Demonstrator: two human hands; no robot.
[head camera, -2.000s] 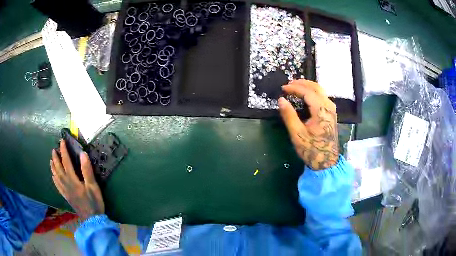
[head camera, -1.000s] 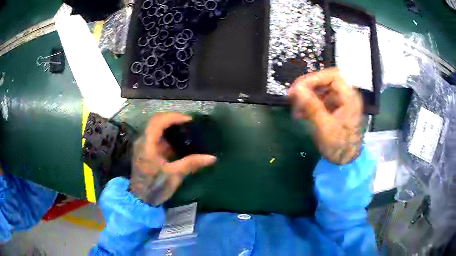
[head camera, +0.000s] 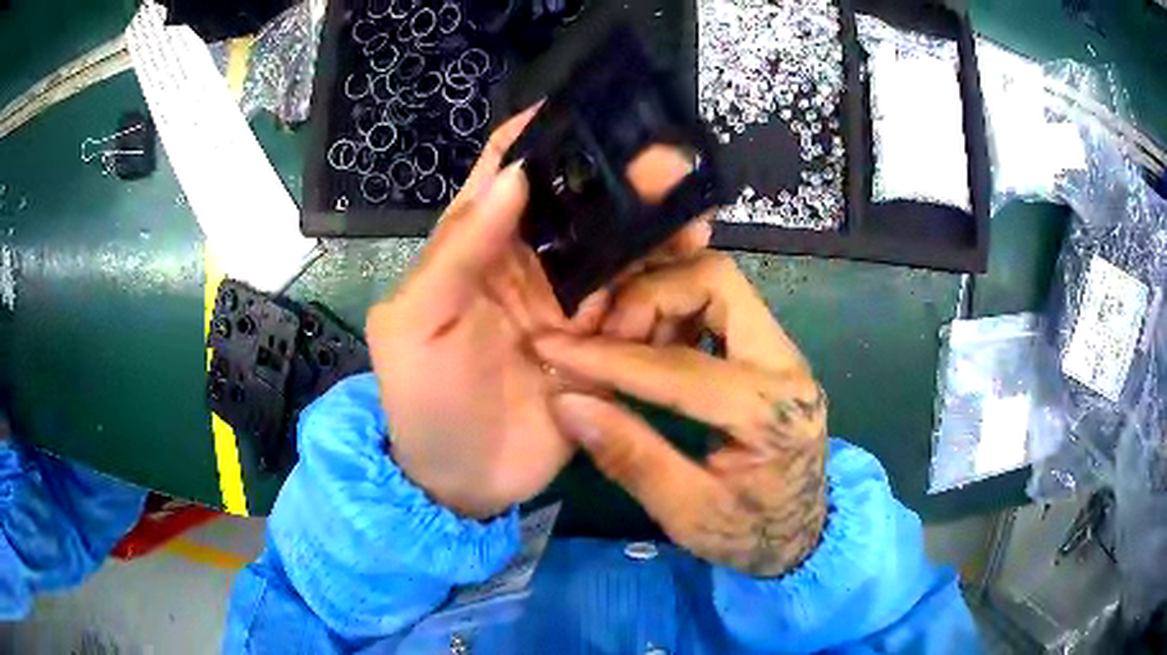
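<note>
My left hand (head camera: 467, 384) holds a black plastic housing (head camera: 582, 173) up in front of the parts tray, palm towards me. The housing is tilted, somewhat blurred, with a large opening; skin shows through it. My right hand (head camera: 717, 422) is close beside it, thumb and index fingertips near my left palm. A tiny glint shows at these fingertips; whether they pinch a small part I cannot tell. The long black tray (head camera: 870, 250) holds dark rings with bright rims (head camera: 410, 102), a glittering heap of small clear pieces (head camera: 774, 64) and a dense pale fill (head camera: 919, 122).
More black housings (head camera: 250, 352) lie by the yellow line (head camera: 228, 448) at left. A white strip (head camera: 211, 154) and a binder clip (head camera: 131, 147) lie beyond. A flat zip bag (head camera: 985, 397) and crumpled clear bags (head camera: 1101, 320) are at right. A person's blue sleeve (head camera: 58, 512) shows far left.
My left hand has raised the black housing and turned its palm towards me. My right hand has moved left from the glittering heap to my left hand. The view has shifted slightly.
</note>
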